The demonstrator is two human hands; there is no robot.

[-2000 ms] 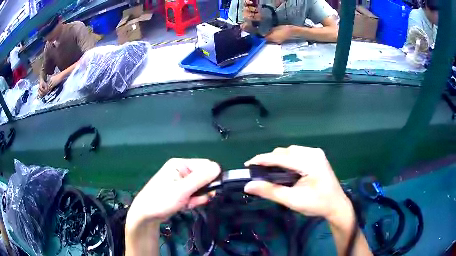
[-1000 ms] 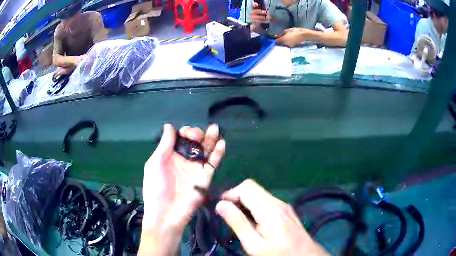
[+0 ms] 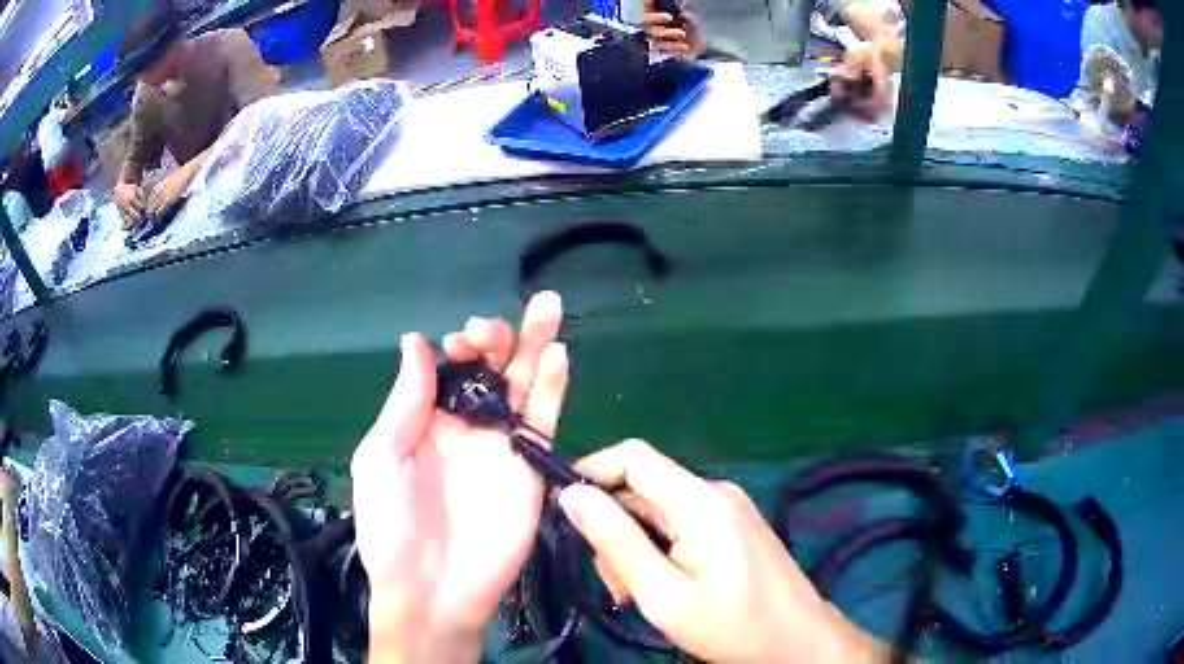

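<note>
My left hand (image 3: 448,486) is palm up in the centre and holds a small dark headband end fitting (image 3: 475,393) cupped at the base of its fingers. My right hand (image 3: 688,545) grips a slim black hand tool (image 3: 551,463), whose thin tip points at the fitting and appears to touch it. The exact tool type cannot be told. The rest of the held piece is hidden behind my left hand.
Headbands (image 3: 204,340) lie on the green conveyor belt (image 3: 779,298). Tangled headbands with wires (image 3: 227,571) and more bands (image 3: 896,519) lie on the near bench. A clear plastic bag (image 3: 98,519) is at left. Across the belt are people and a blue tray (image 3: 604,149).
Since two seconds ago, my left hand has turned palm up and my right hand has taken the tool. Over the last second, the tool tip has come up to the fitting.
</note>
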